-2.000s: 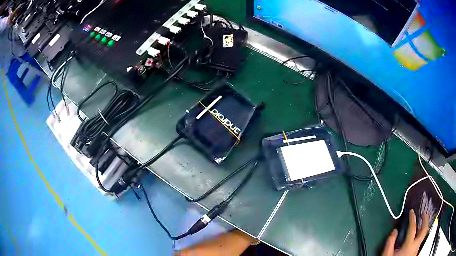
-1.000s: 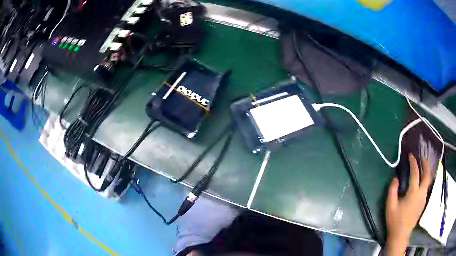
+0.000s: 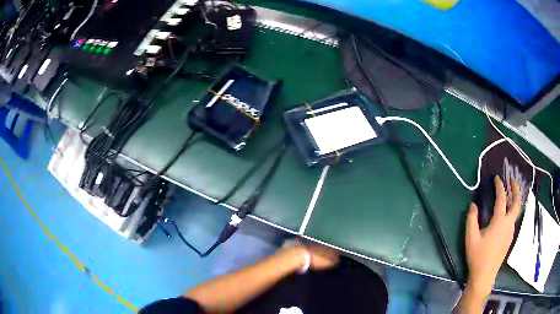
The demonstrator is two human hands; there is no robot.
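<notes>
My right hand rests on the black mouse on the dark mouse pad at the right. My left hand is blurred, low at the bench's front edge; its fingers are hard to make out. A bagged display unit with a white page on its screen lies at the centre, with a white USB cable in its right side. A second bagged unit lies left of it, showing an "android" logo. Neither hand touches the units.
A black test box with green buttons stands at the upper left. Coiled black cables lie at the left edge. A cable connector sits by the front edge. The monitor is at the upper right; white paper with a blue pen lies far right.
My left hand and forearm have come into view at the bench's front edge. My right hand stays on the mouse. The camera view has shifted; the two units show no clear movement.
</notes>
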